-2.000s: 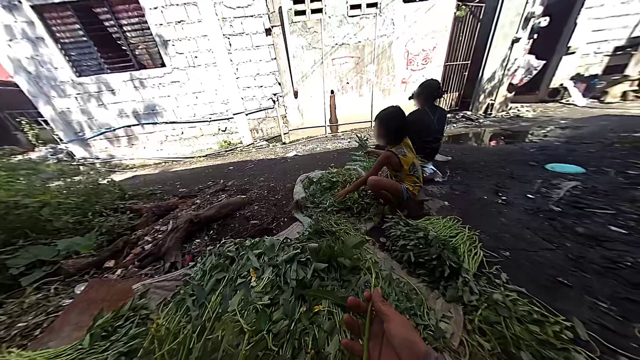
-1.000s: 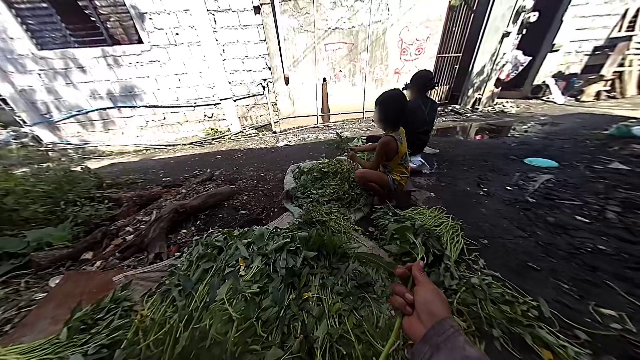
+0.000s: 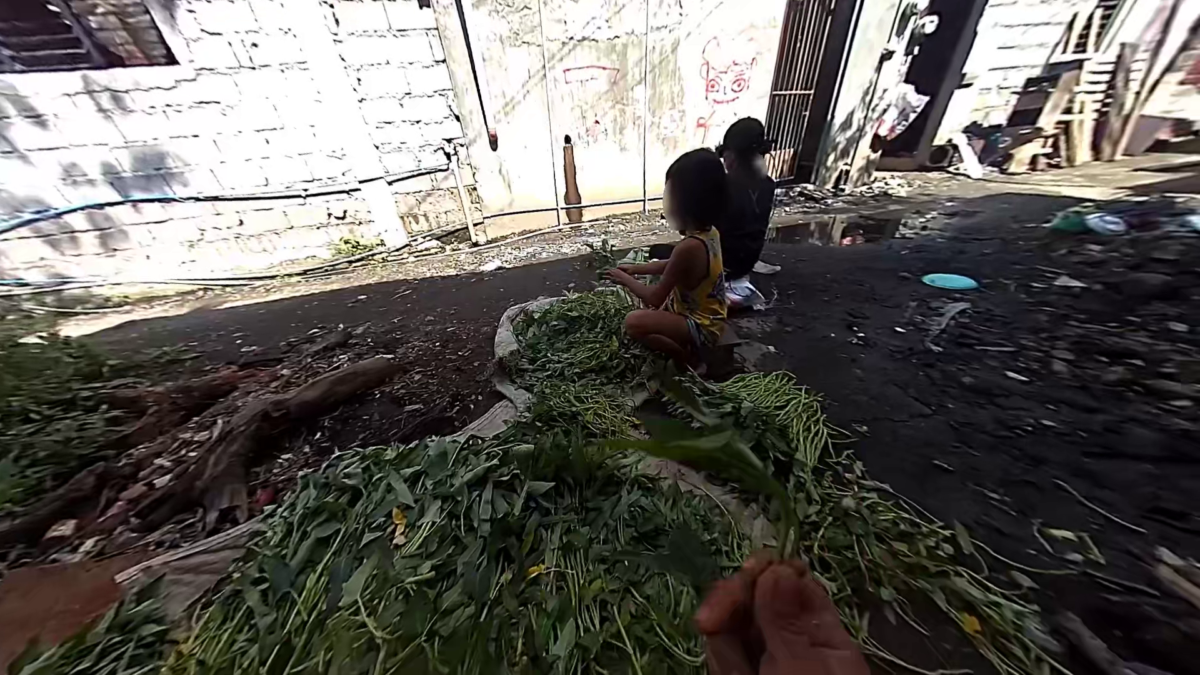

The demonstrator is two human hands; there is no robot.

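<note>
My right hand (image 3: 773, 614) is at the bottom edge, right of centre, its fingertips pinching the stem of a leafy green sprig (image 3: 741, 459). The sprig's long leaves point up and to the left, somewhat blurred. Below and left of it spreads a large heap of cut leafy greens (image 3: 450, 553) with thin stems, a few leaves yellow. A bundle of greens with pale stems (image 3: 783, 408) lies beyond my hand. Farther off, more greens (image 3: 572, 347) rest on a light cloth or sacking (image 3: 506, 333). My left hand is out of view.
Two people squat beyond the heap; the nearer person (image 3: 698, 272), in a yellow top, handles greens. Thick wood or roots (image 3: 281, 412) lie at left. A turquoise plate-like object (image 3: 949, 281) sits on the dark ground at right. A block wall (image 3: 253, 122) stands behind.
My right hand has moved lower in view with a sprig in its fingers. The nearer person's hands, low over the greens two seconds ago, are now raised with greens. The view has shifted.
</note>
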